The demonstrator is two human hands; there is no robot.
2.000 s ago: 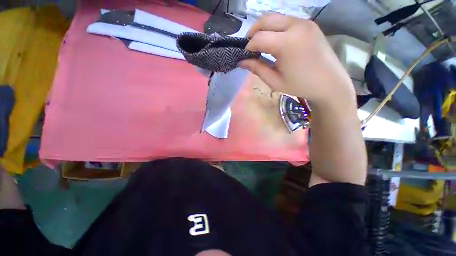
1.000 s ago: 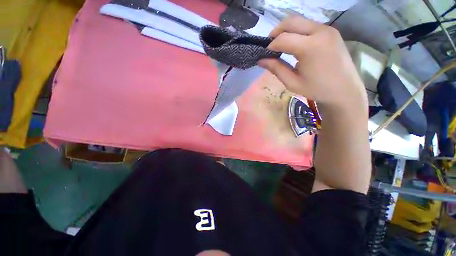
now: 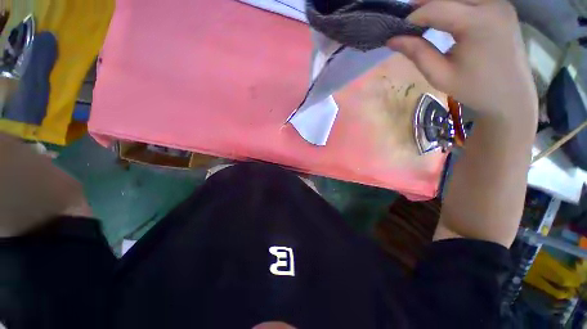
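Observation:
My right hand pinches the wide end of a sleeve between thumb and fingers, at the top of the view. This end shows dark grey herringbone shell fabric and is held open, raised towards me. The white and pale blue part hangs down behind it, its lower end at the pink-covered table. A thin dark line runs along its left edge. The sleeve's top is cut off by the picture's edge. My left forearm shows at the left edge, but my left hand is out of the picture.
A steam iron stands at the right end of the pink table, near a scorched patch. More white pieces lie at the far side. A second iron and dark pad are on the yellow-covered table at left.
The view has shifted, so the table and iron sit further right and higher in it. The second iron and more of my left forearm now show. My right hand still holds the sleeve.

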